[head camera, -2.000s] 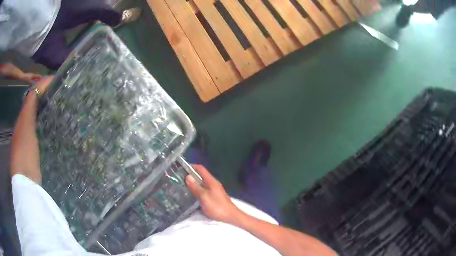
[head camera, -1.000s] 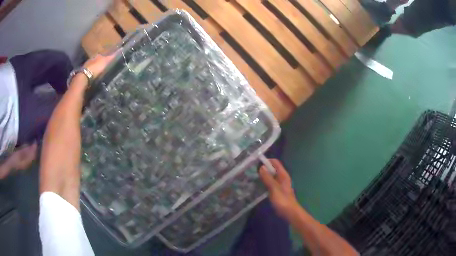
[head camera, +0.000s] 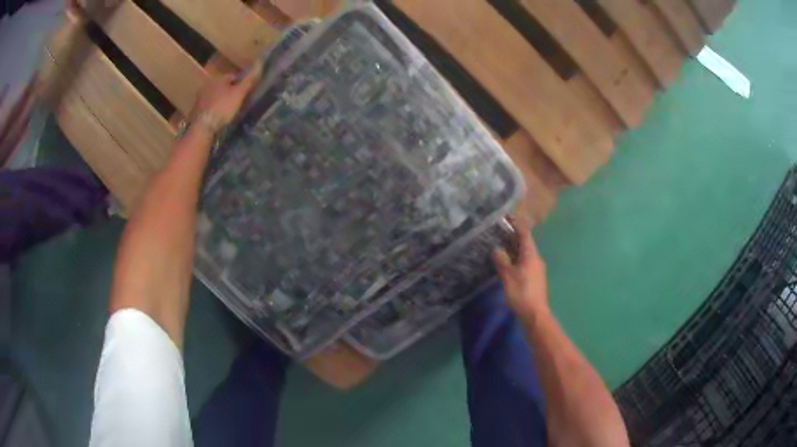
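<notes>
A stack of film-wrapped trays (head camera: 349, 175) full of small circuit boards is held over the wooden pallet (head camera: 524, 74). A lower tray (head camera: 419, 306) sticks out at the near right side. My left hand (head camera: 223, 100) grips the far left edge; its fingertips are partly hidden by the rim. My right hand (head camera: 522, 271) grips the right corner of the lower tray. A pallet corner shows below the trays' near edge. I cannot tell whether the trays touch the slats.
A black plastic pallet (head camera: 734, 349) lies at the lower right. A thin white strip (head camera: 724, 70) lies on the green floor (head camera: 612, 253) at the upper right. A person's dark-clothed leg (head camera: 52, 205) is at the left edge.
My hands have carried the trays rightward and over the wooden pallet. More of the pallet now lies around and beneath them. Both hands have kept their hold.
</notes>
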